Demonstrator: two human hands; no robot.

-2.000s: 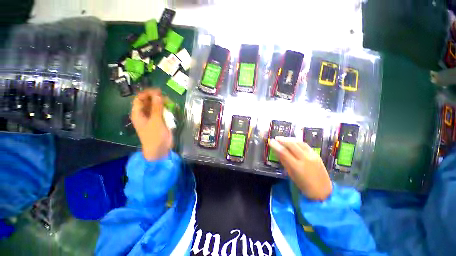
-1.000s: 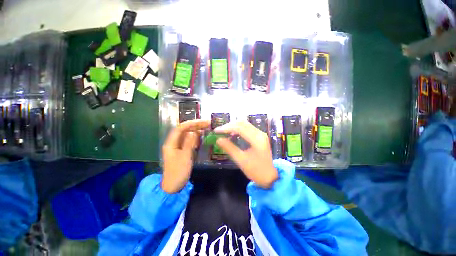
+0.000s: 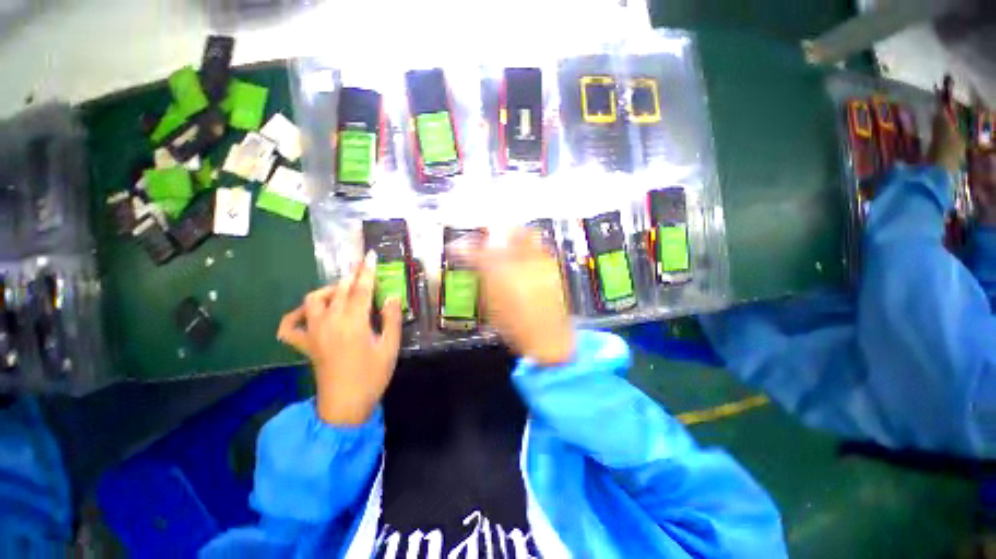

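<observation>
The clear blister tray (image 3: 708, 175) holds phones in two rows. In the near row, a phone with a green battery (image 3: 390, 286) lies at the left, and my left hand (image 3: 352, 333) rests at its left edge with fingers spread. A second phone back with a green battery (image 3: 459, 295) lies beside it. My right hand (image 3: 526, 295) is blurred over the middle near phone and partly hides it; I cannot tell whether it holds anything. A far-row red-edged phone (image 3: 522, 122) shows no green battery. Two yellow-framed pieces (image 3: 599, 100) lie at the far right.
A pile of green, white and black batteries (image 3: 232, 210) lies left of the tray. A small black part (image 3: 197, 322) is on the green mat. Stacked trays (image 3: 49, 218) stand far left. Another person's blue sleeve (image 3: 906, 240) and a tray of red phones are at the right.
A green battery now sits in the near-left phone, where my hands held a green piece before. My hands have moved apart. The view has shifted, so the tray appears further left.
</observation>
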